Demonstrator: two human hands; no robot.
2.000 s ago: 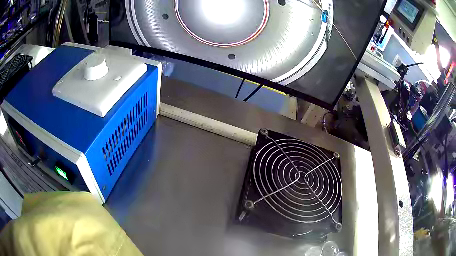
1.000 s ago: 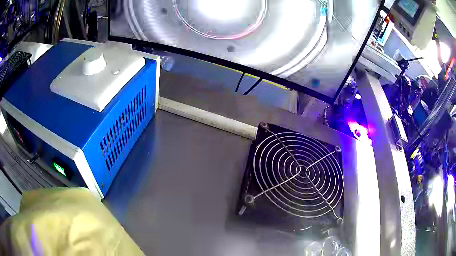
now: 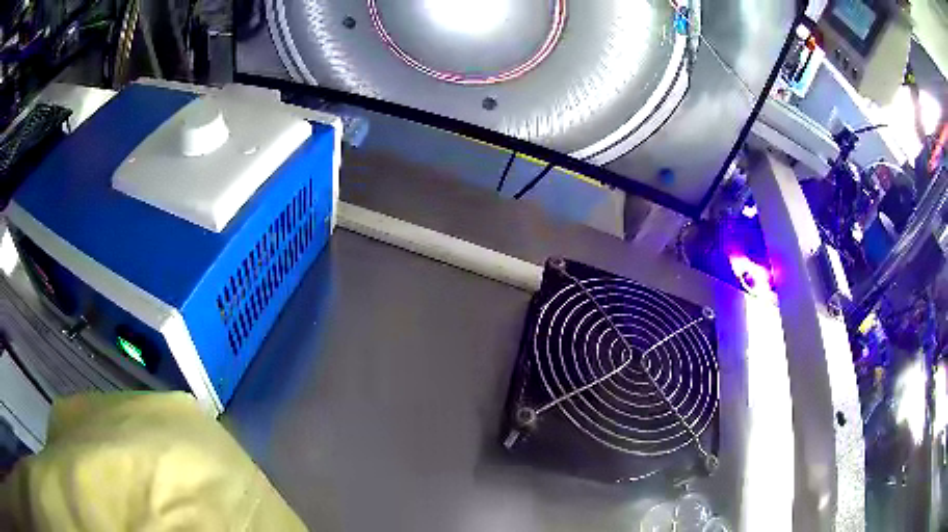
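Neither of my hands is in the picture; a yellowish sleeve shows at the bottom left, its hand out of view. Several small clear discs lie at the bottom edge, just below the black cooling fan with its round silver wire guard, on the grey steel bench top. The inspection monitor at the top shows a grey ribbed disc with a reddish ring. The blue control box stands at the left with a green light on its front.
A white fixture with a round knob sits on the blue box. A pale bar runs behind the bench top to the fan. A whitish machine frame post stands right of the fan, with purple light beside it. Crowded machinery fills the far right.
The purple light right of the fan, absent two seconds ago, is now on. The disc picture on the monitor blurred and is sharp again. The view has shifted slightly; the sleeve has hardly moved.
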